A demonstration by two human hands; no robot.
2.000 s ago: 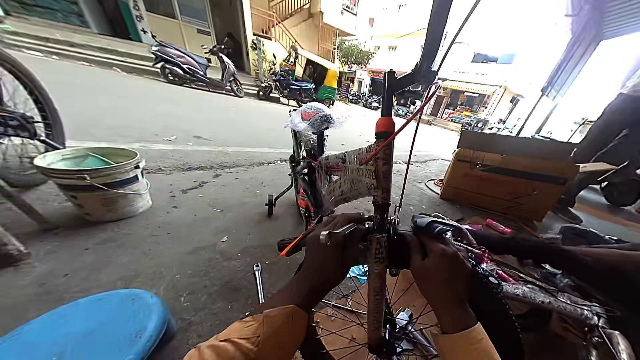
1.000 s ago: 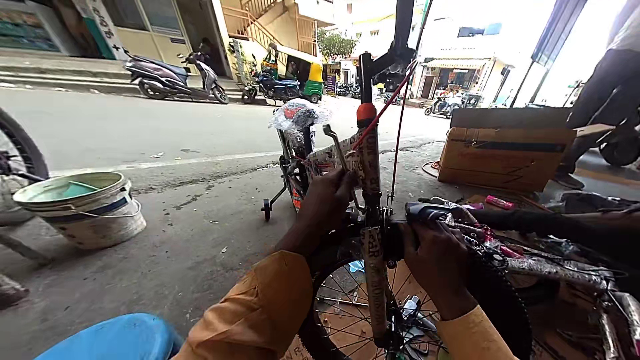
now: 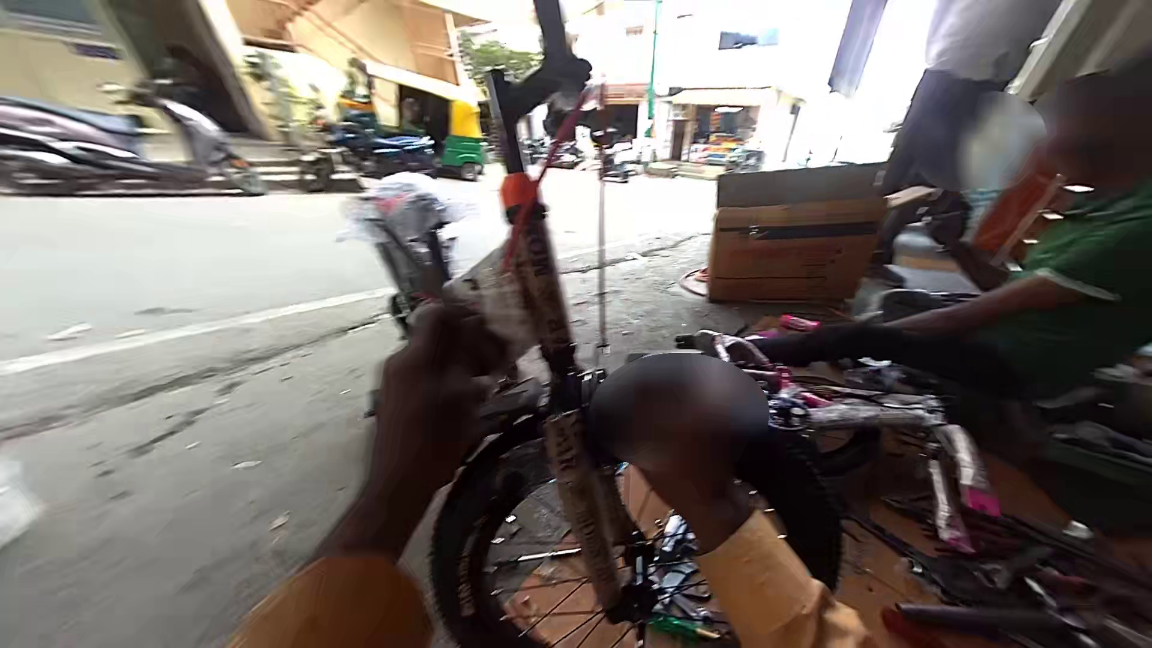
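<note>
A bicycle's front fork (image 3: 576, 486), wrapped in printed covering, stands in the middle above its spoked wheel and black tyre (image 3: 463, 531). A red cable (image 3: 549, 162) runs down beside the head tube (image 3: 540, 270). My left hand (image 3: 441, 369) is raised with fingers curled just left of the head tube; blur hides whether a tool is in it. My right hand (image 3: 688, 432) is at the top of the tyre, right of the fork crown; a dark blurred patch covers its fingers. Behind the left hand is the plastic-wrapped part (image 3: 409, 211) of the bicycle.
At right, a seated person in a green top (image 3: 1080, 279) reaches towards a pink and white bicycle frame (image 3: 864, 414). Loose parts (image 3: 990, 576) lie on the floor. A cardboard box (image 3: 792, 252) stands behind. Across the road are a parked scooter (image 3: 189, 144) and an auto-rickshaw (image 3: 463, 139).
A metal tool showed in my left hand one second ago; now blur hides it. My right hand stays by the fork crown. The view has swung right, bringing in the seated person.
</note>
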